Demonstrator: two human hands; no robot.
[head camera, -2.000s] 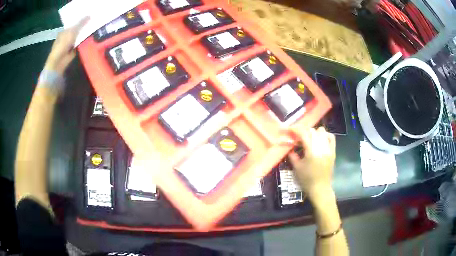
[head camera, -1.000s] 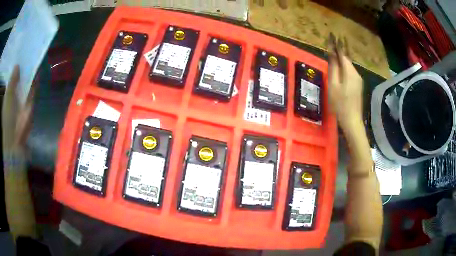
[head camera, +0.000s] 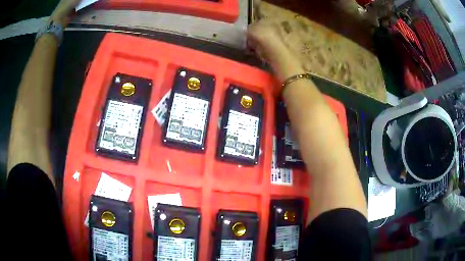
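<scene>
A red tray (head camera: 214, 176) lies in front of me with black phone-like units (head camera: 188, 109) in its pockets, each with a round gold spot and a white label area. White slips (head camera: 113, 187) stick out beside or under some units. My left hand (head camera: 62, 14) is at the top left edge, blurred and partly cut off, beside a white sheet (head camera: 86, 4); its grip is unclear. My right hand (head camera: 262, 41) is beyond the tray's far edge, by a pale ledge, blurred; its fingers cannot be made out. My right forearm covers part of the tray's right side.
Another red tray (head camera: 188, 7) lies on the pale ledge (head camera: 204, 31) at the top. A brown patterned board (head camera: 326, 51) is at upper right. A round white-framed device (head camera: 415, 142) stands at the right, with white paper (head camera: 381, 199) below it. Red items are at the top right.
The tray was tilted in the air, then lay flat, and now sits lower in view. Both hands have moved up and away, the right one from the tray's right side to beyond its far edge.
</scene>
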